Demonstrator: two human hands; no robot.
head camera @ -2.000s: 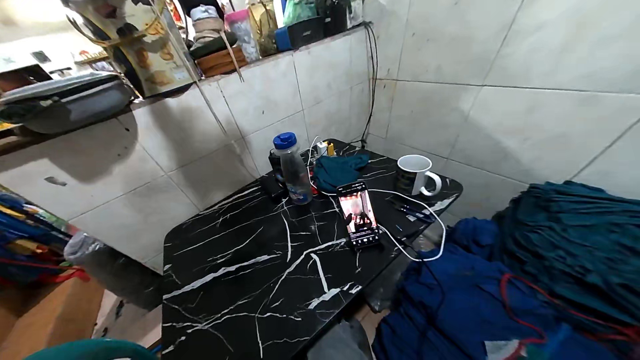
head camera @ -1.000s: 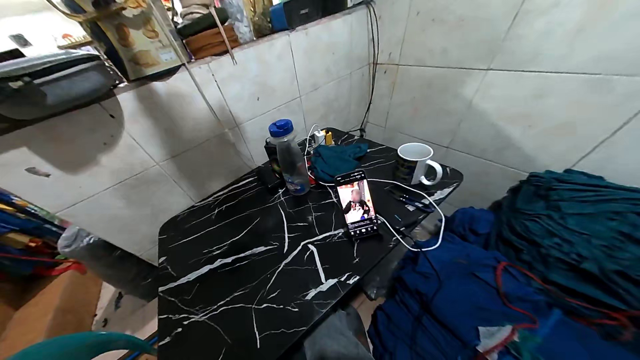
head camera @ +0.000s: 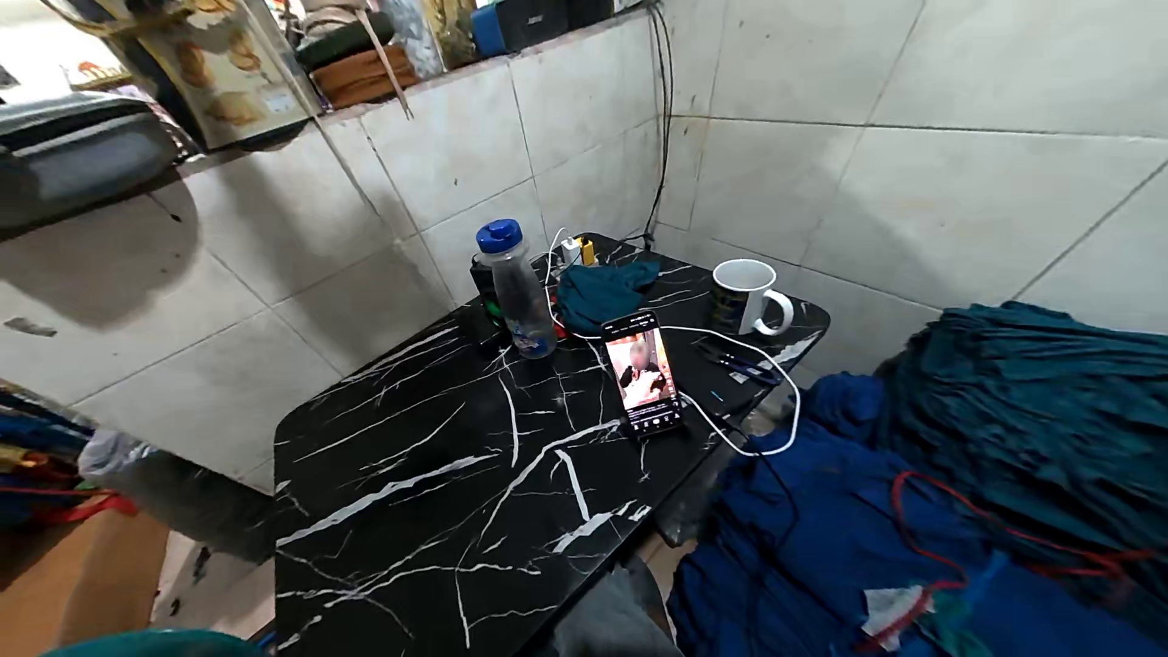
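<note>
Neither of my hands shows in the head view. A black marble-patterned table (head camera: 411,511) stands before me. On it a smartphone (head camera: 642,374) leans upright with its screen lit, a white cable beside it. Behind the phone lies a crumpled teal cloth (head camera: 602,294), and left of that stands a clear plastic bottle with a blue cap (head camera: 520,297). A mug with a white handle (head camera: 744,297) stands near the right corner. Dark scissors or a similar tool (head camera: 744,363) lie in front of the mug, partly under the cable.
Piles of blue fabric (head camera: 839,520) and dark teal fabric (head camera: 1040,420) with a red cord lie at the right. A tiled wall (head camera: 821,164) borders the table. Folded cloths (head camera: 365,78) sit on a ledge. A cardboard box (head camera: 109,584) stands at lower left.
</note>
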